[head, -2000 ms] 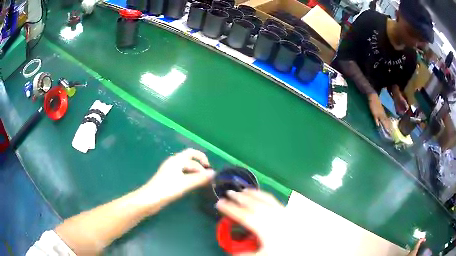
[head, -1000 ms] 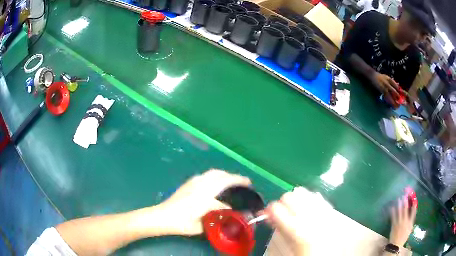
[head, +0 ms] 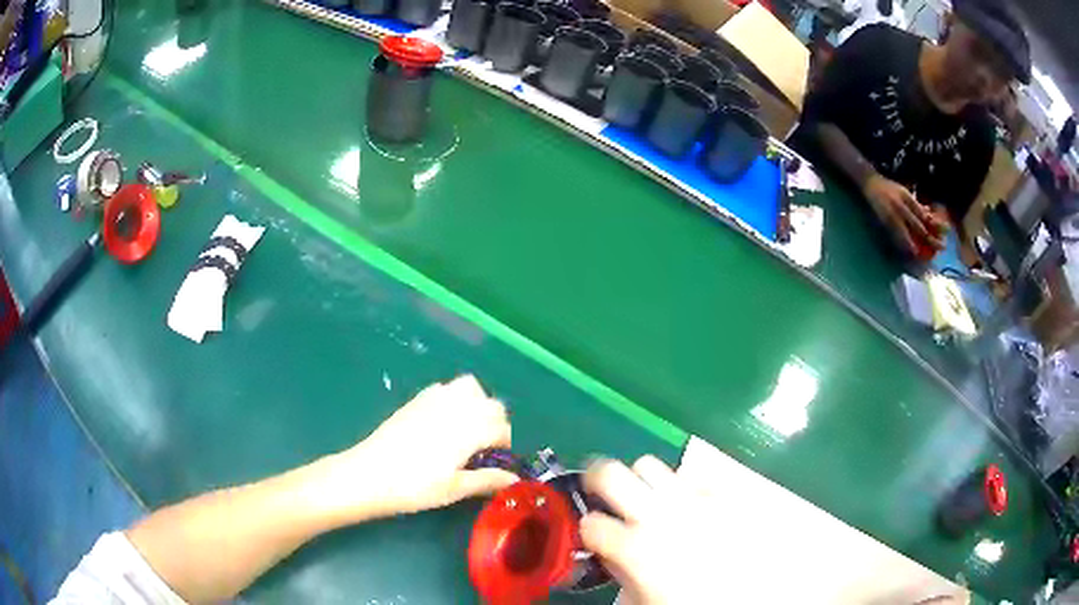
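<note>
The red flared ring (head: 521, 541) faces up at the bottom centre, against the side of a black housing (head: 587, 567). The housing's open mouth is partly hidden by the ring and my right hand. My left hand (head: 438, 447) is just up and left of the ring, its fingertips closed on dark wires (head: 490, 461). A small silvery part (head: 544, 461) shows between the hands. My right hand (head: 645, 526), slightly blurred, has its fingers curled over the housing's mouth and right side. Its fingertips' exact hold is partly hidden.
A unit with red top (head: 400, 95) stands on the belt; another (head: 968, 501) is at right. Housings (head: 674, 116) line the far blue strip. At left lie a loose red ring (head: 130, 222) and a white bundle (head: 215, 279). A person (head: 905, 130) works opposite. A tan board (head: 781, 532) is lower right.
My left hand has moved off the ring onto dark wires. The pale piece at my right fingers no longer shows. The far unit has shifted right. The hand at lower right is gone, leaving a unit.
</note>
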